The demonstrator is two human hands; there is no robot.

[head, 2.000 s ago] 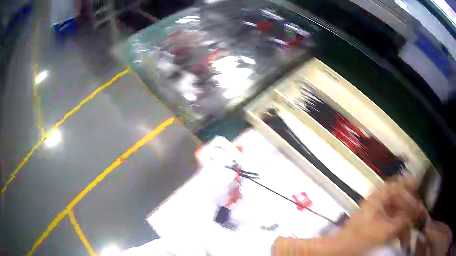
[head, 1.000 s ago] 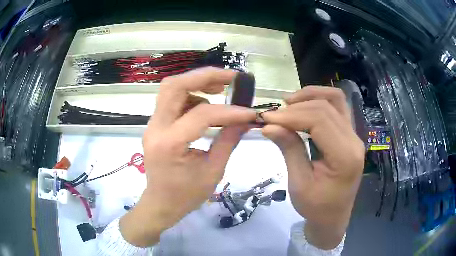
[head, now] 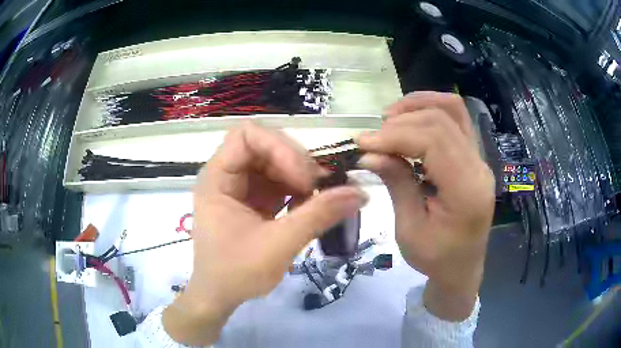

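Note:
My left hand (head: 252, 224) and my right hand (head: 436, 190) are raised over the white board (head: 272, 325), close together. The black tape roll (head: 339, 234) hangs blurred just below my left fingertips. My right thumb and fingers pinch thin dark wire (head: 335, 147) that runs between the hands. The exact grip of my left fingers is blurred. On the board, a white connector housing (head: 69, 262) at the left has red and black wires and a black connector (head: 123, 323). Black connectors and metal fixtures (head: 330, 280) lie below my hands.
A cream parts tray (head: 238, 42) lies beyond the board, with red-black leads (head: 204, 96) and black leads (head: 136, 167). Spare tape rolls (head: 452, 44) stand right of it. A device with coloured buttons (head: 519, 178) and clear plastic trays (head: 565, 136) are at the right.
The view has swung from the bench's left side to face the board. Since one second ago, the tape roll has moved from above my left fingers to below them, and my left hand has turned.

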